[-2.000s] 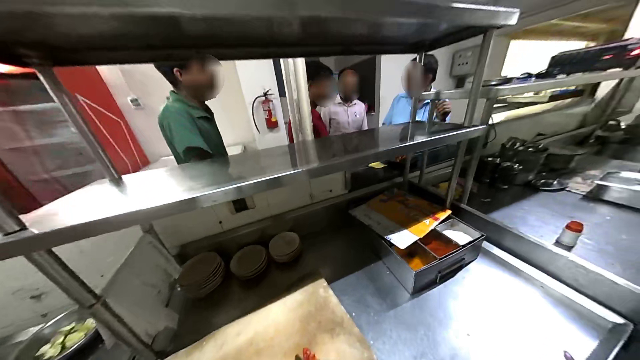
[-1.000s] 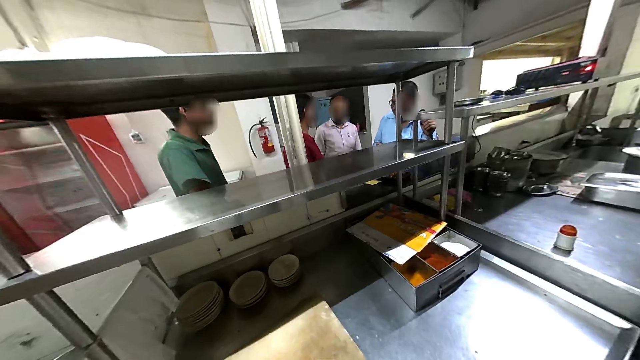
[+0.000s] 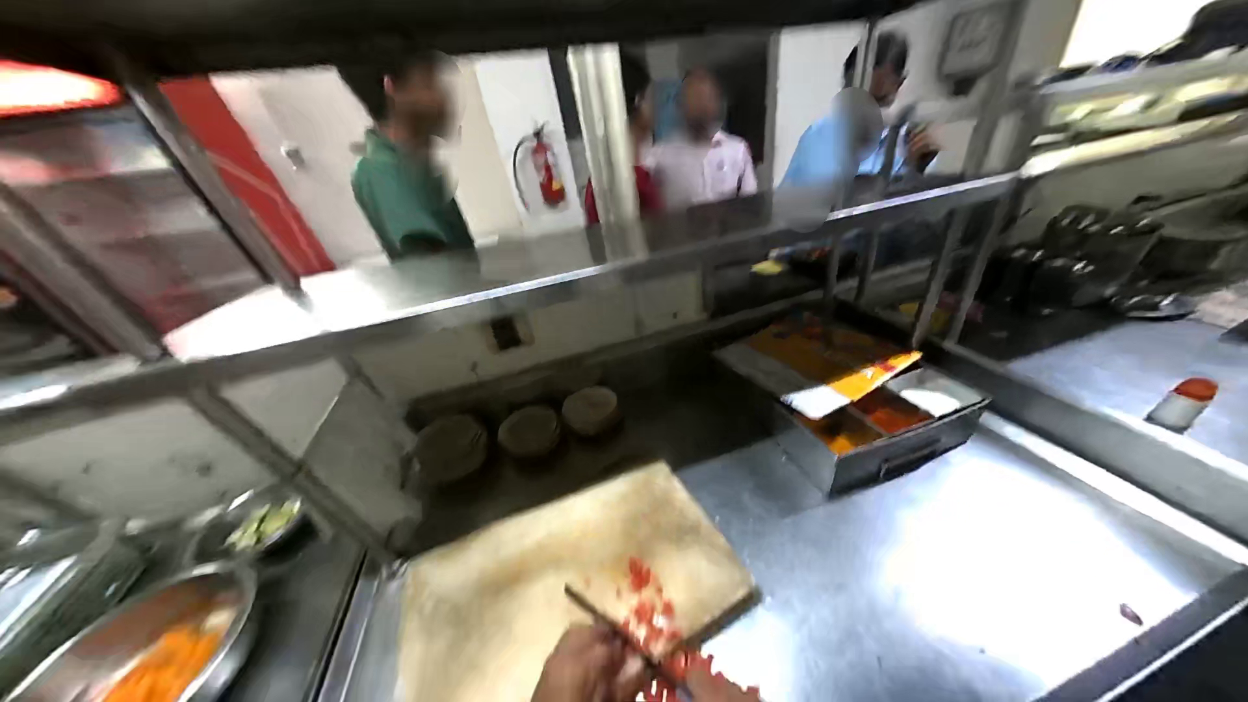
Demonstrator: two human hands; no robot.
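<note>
A knife lies slantwise over a worn, pale cutting board, its tip toward the upper left. My right hand, partly cut off by the lower edge, is closed at the knife's lower right end. Against the blade's near side is my left hand, fingers bent; whether it grips the blade or a piece of food cannot be told. Small chopped red pieces, perhaps tomato, are scattered beyond the blade and heaped by my right hand.
A steel box of orange, red and white powders stands right, partly under a printed sheet. Stacked plates sit behind the board. Left are a bowl of orange shreds and a bowl of green slices. A steel shelf crosses ahead; several people stand beyond.
Both hands and the knife have come into view at the board's near side. The view has tilted down and left, showing more board and the bowl of orange shreds.
</note>
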